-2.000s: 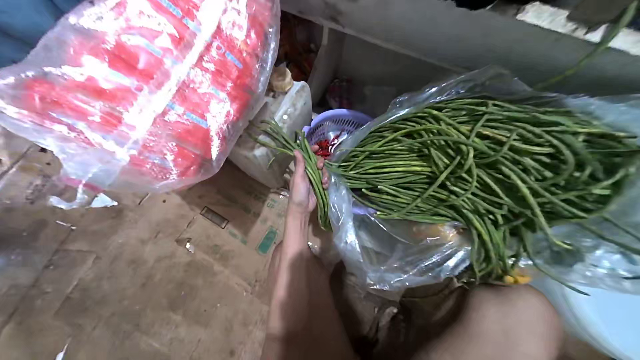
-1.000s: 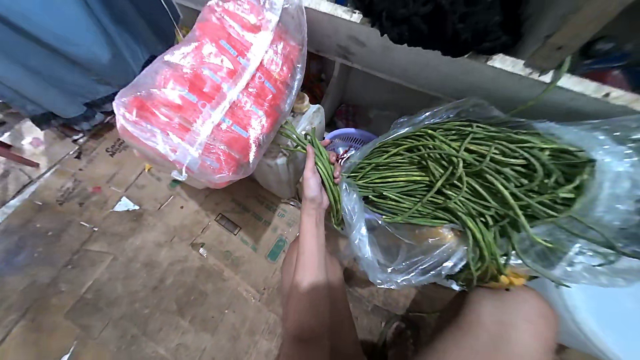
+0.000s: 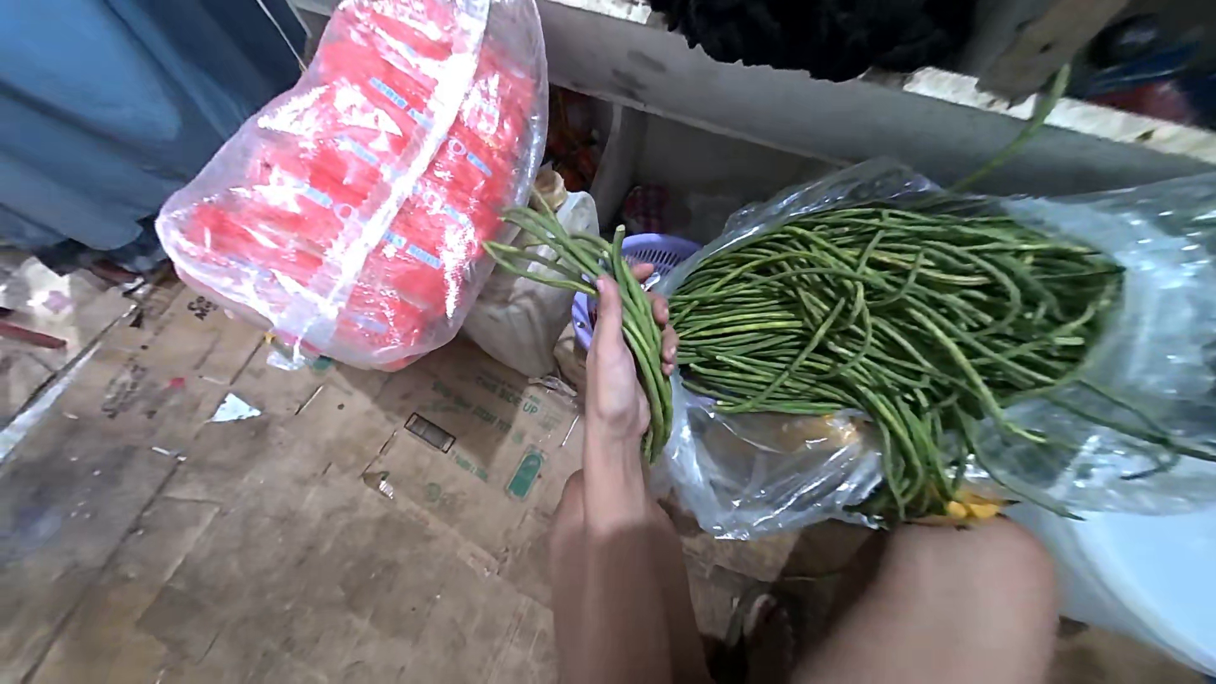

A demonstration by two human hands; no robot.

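My left hand [image 3: 622, 366] holds a small bunch of long green beans [image 3: 641, 323], its thumb along the left side and fingertips curled round the right. The upper bean ends fan out to the left; the lower ends hang beside the wrist. Just right of the hand, a large pile of long green beans [image 3: 855, 313] lies in an open clear plastic bag [image 3: 788, 484]. My right hand cannot be seen.
A clear bag of red packets [image 3: 370, 180] stands at upper left, near a whitish plastic jug [image 3: 532, 313]. Behind the hand is a purple basket [image 3: 660, 249]. Flattened cardboard [image 3: 313, 532] covers the floor; a pale rounded container [image 3: 1140, 570] is at lower right.
The view has shifted since the earliest frame, bringing more of the blue cloth into sight. My left hand keeps its hold on the small bunch, beside the pile throughout.
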